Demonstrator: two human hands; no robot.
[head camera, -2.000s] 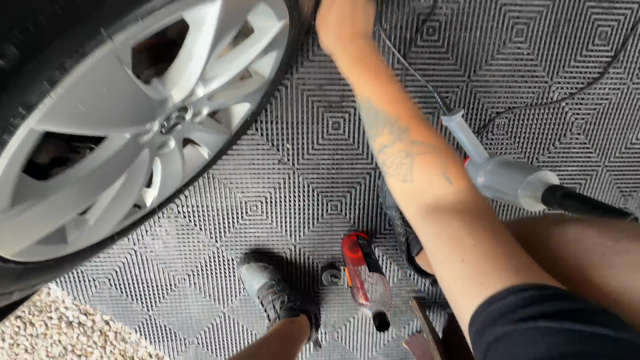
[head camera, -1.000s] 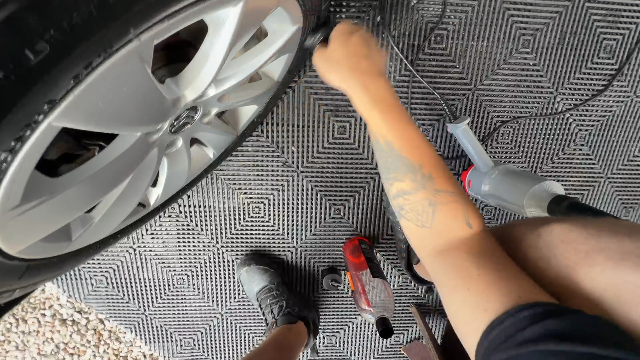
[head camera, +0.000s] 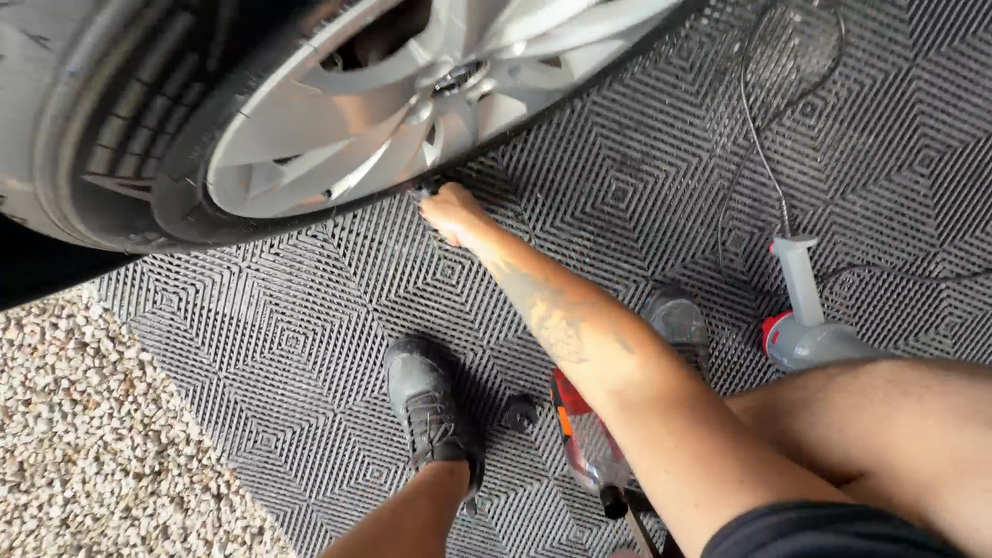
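At the lower edge of the car tyre (head camera: 267, 231), my right hand (head camera: 452, 211) is closed around a small dark object (head camera: 428, 186). Most of this object is hidden by the fingers and by blur, so its kind is unclear. The hand is close beside the tyre sidewall, below the silver alloy wheel rim (head camera: 310, 147). My tattooed right forearm reaches up from the lower right. Under the forearm lies a clear plastic bottle (head camera: 593, 453) with a red part and a black cap, partly covered. My left hand is not in view.
A grey handheld device (head camera: 814, 341) with a red part lies at right, near a thin cable (head camera: 763, 147). My shoes (head camera: 422, 380) stand on the ribbed floor tiles (head camera: 287, 341). A small dark round object (head camera: 521, 412) lies beside the bottle. Gravel (head camera: 85, 434) borders the tiles.
My right hand has moved from the tyre's right-hand side to its lower edge, with a dark object in it. The view has shifted.
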